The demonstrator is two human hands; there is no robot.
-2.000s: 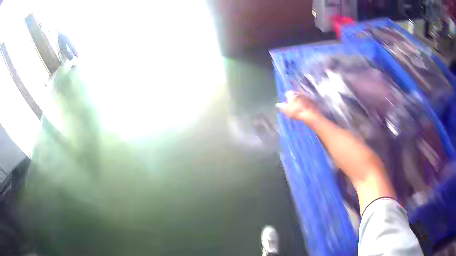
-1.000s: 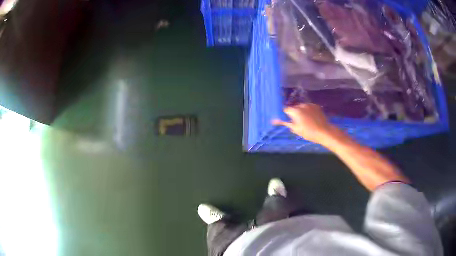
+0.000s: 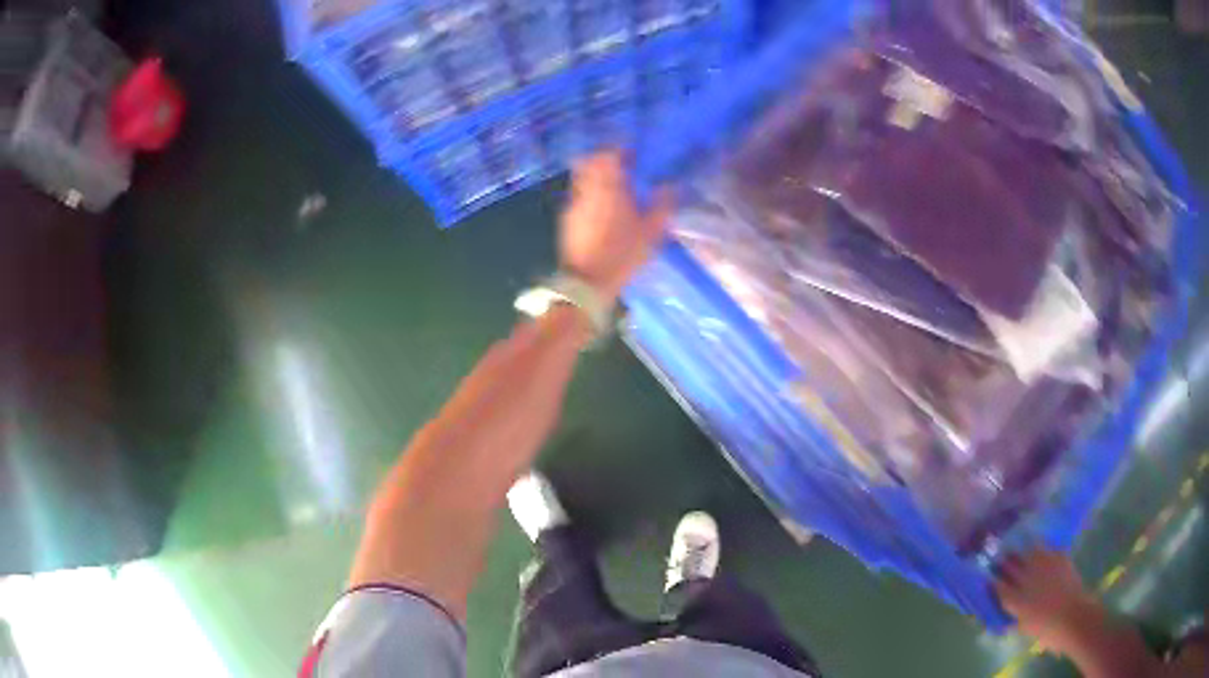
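A blue plastic crate (image 3: 782, 450) stands at the right, turned at an angle. Poly-bagged garments (image 3: 955, 212), purple and beige under shiny clear plastic, fill it. A white paper label (image 3: 1054, 331) lies among the bags. My left hand (image 3: 607, 228), bare with a white band at the wrist, grips the crate's rim at its left corner. My right hand (image 3: 1054, 593), bare and partly cut by blur and shadow, grips the rim at the near right corner. The fingers of both hands are partly hidden at the rim.
Stacked blue crates (image 3: 517, 99) with lattice sides stand at the top, close beside the held crate. A grey bin (image 3: 69, 119) with a red item (image 3: 146, 106) is at the upper left. Yellow floor tape (image 3: 1151, 540) runs at the lower right. My white shoes (image 3: 692, 546) are below the crate.
The crate has turned and its near corner now points toward the lower right. My left hand has come into view on its left corner. The hand seen earlier on the left side now holds the near right corner.
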